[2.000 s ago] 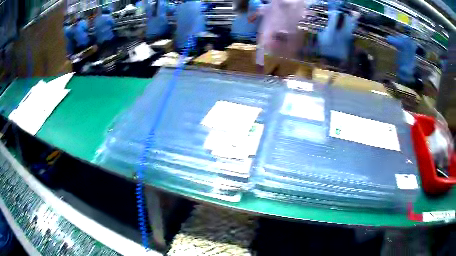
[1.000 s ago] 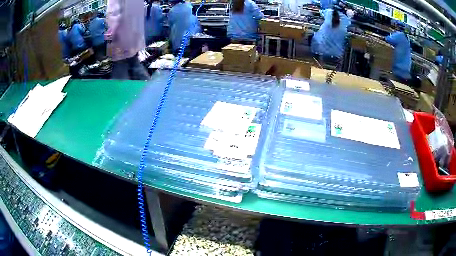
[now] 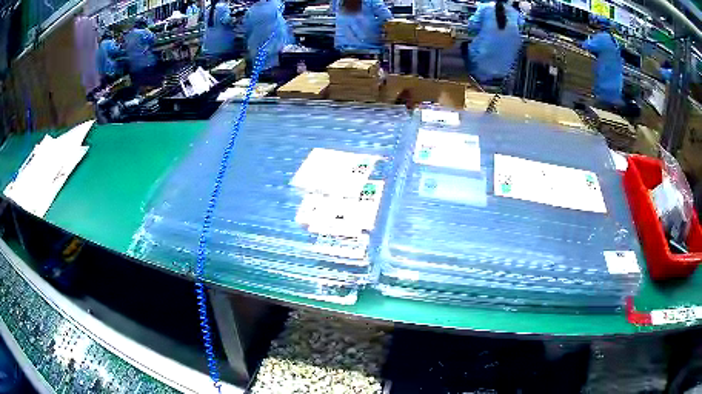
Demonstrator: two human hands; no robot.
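Neither my left hand nor my right hand is in the picture. Nearest in front, two stacks of clear bluish plastic trays, a left stack and a right stack, lie side by side on a green shelf. White paper labels lie on both stacks. A blue coiled cord hangs down in front of the left stack. Below the shelf, a bin of small cream parts shows, cut off by the bottom edge. Green circuit boards run along a pale rail at the lower left.
A red bin with a clear bag stands at the shelf's right end. Loose white papers lie at its left end. Cardboard boxes stand behind the trays. Several people in blue coats are at the back. A shelf leg stands below.
The view has shifted slightly, so the shelf and trays sit a little further left and higher. The person in pink has moved left to the far left edge, blurred. No hand has appeared.
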